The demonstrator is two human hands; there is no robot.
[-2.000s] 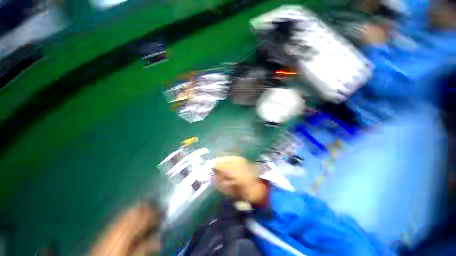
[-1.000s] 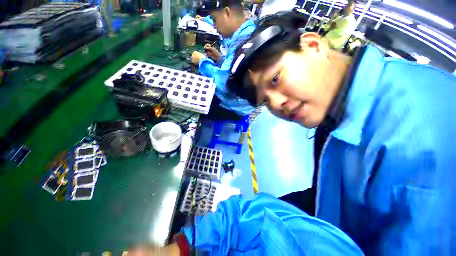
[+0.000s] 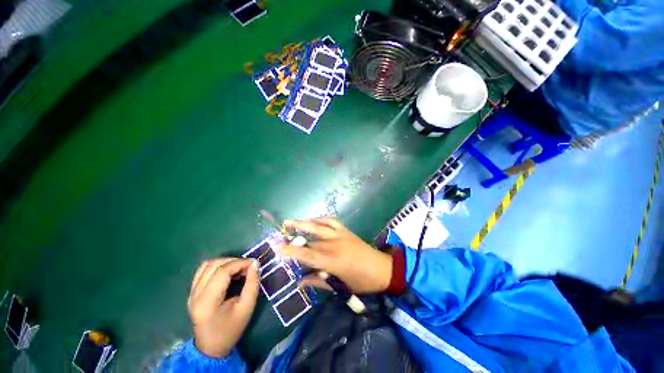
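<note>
My right hand (image 3: 336, 251) holds a soldering iron (image 3: 336, 285) with a black handle and cream bands. Its front end is over the upper end of a panel with blue edging and dark, white-bordered screens (image 3: 293, 305); whether the tip touches is unclear. The panel lies on the green bench mat (image 3: 175, 160), partly under my right fingers. My left hand (image 3: 222, 299) is at the panel's left side. Its thumb and index fingertips are close together by a screen's edge; whether they grip anything is too small to tell.
Heaped panels (image 3: 311, 84) with orange tails lie beyond, beside a round fan (image 3: 384, 71) and white tub (image 3: 453, 95). Loose screen modules (image 3: 91, 354) sit at lower left. A person's blue sleeve (image 3: 611, 69) is beside a white tray (image 3: 528, 40); a blue stool (image 3: 502, 149) stands below.
The view has swung from the neighbouring people back down to the bench. Both hands are now in view at the panel; one second ago only a blurred right hand showed at the bottom.
</note>
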